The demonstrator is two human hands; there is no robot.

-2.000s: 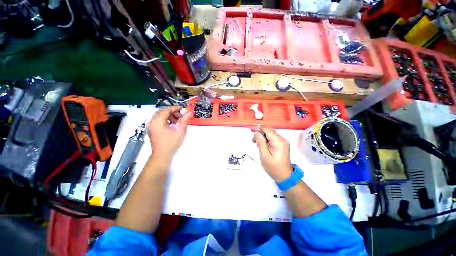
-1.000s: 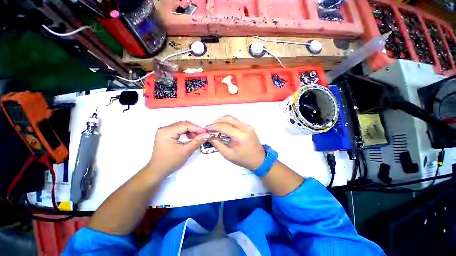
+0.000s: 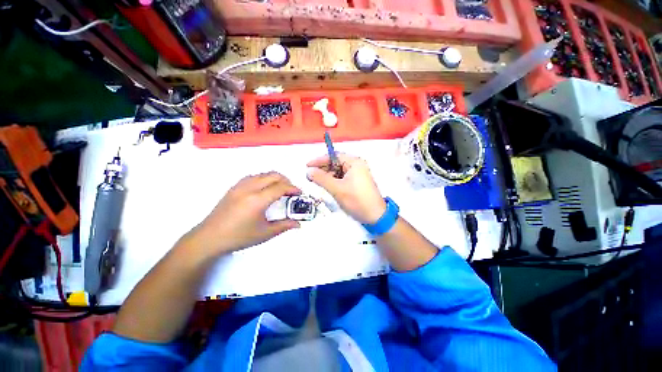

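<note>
My left hand (image 3: 250, 212) holds the silver-white device housing (image 3: 300, 208) by its left side, low over the white sheet. Dark electronics show inside the housing, and a thin tail sticks out at its right. My right hand (image 3: 347, 182) is just right of and above the housing. It grips dark tweezers (image 3: 332, 151) between thumb and fingers, with the slim end pointing up and away toward the tray. The electric screwdriver (image 3: 106, 229) lies at the left on the sheet.
The narrow red parts tray (image 3: 363, 129) with screws and a white piece lies behind my hands. A tape-wrapped round container (image 3: 428, 156) stands at right. A small black part (image 3: 168, 132) lies upper left. The multimeter (image 3: 36, 174) is at the left edge. A wooden ledge (image 3: 312, 65) holds wired discs.
My hands, together over the housing a second ago, are now apart. My left hand holds the housing, and my right hand has tweezers pointing away. The view has shifted slightly.
</note>
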